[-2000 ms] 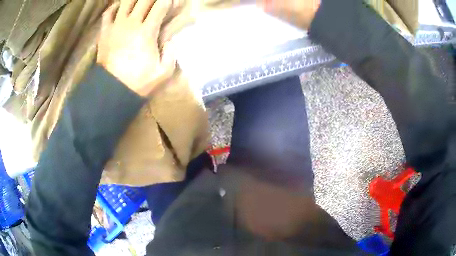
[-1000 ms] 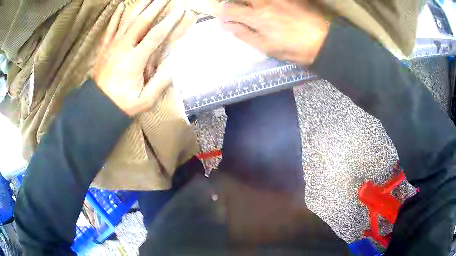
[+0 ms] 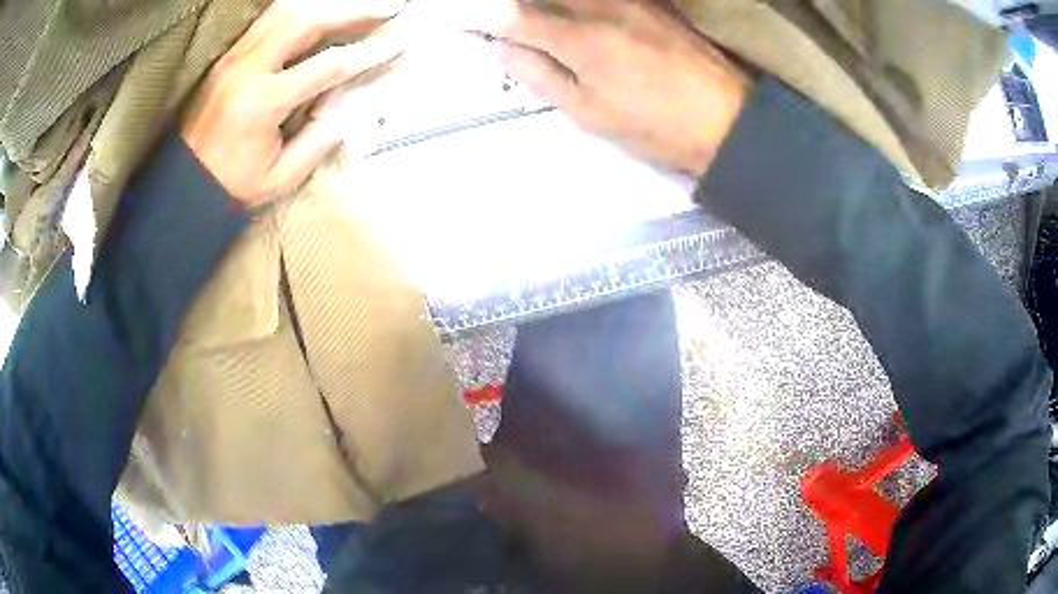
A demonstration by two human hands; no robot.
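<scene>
Tan-brown ribbed cloth [image 3: 366, 348] drapes over the table's front edge and hangs down at the left; more of it lies at the top right. My left hand [image 3: 279, 104] lies on the cloth at the upper left, fingers spread and pointing to the top centre. My right hand [image 3: 632, 81] lies near the top centre, fingers pointing left; its fingertips are partly lost in glare. Whether either hand pinches the cloth is hidden. The white table top [image 3: 522, 192] between the hands is glared out.
A grey measuring scale [image 3: 603, 273] runs along the table's front edge. A blue basket [image 3: 162, 557] stands on the floor at the lower left. A red openwork object [image 3: 853, 511] is on the speckled floor at the lower right. A small red part [image 3: 483, 396] shows below the table.
The table edge and hanging cloth appear lower in view. My right hand has come left toward my left hand since the first frame. The cloth at the top right reaches further down.
</scene>
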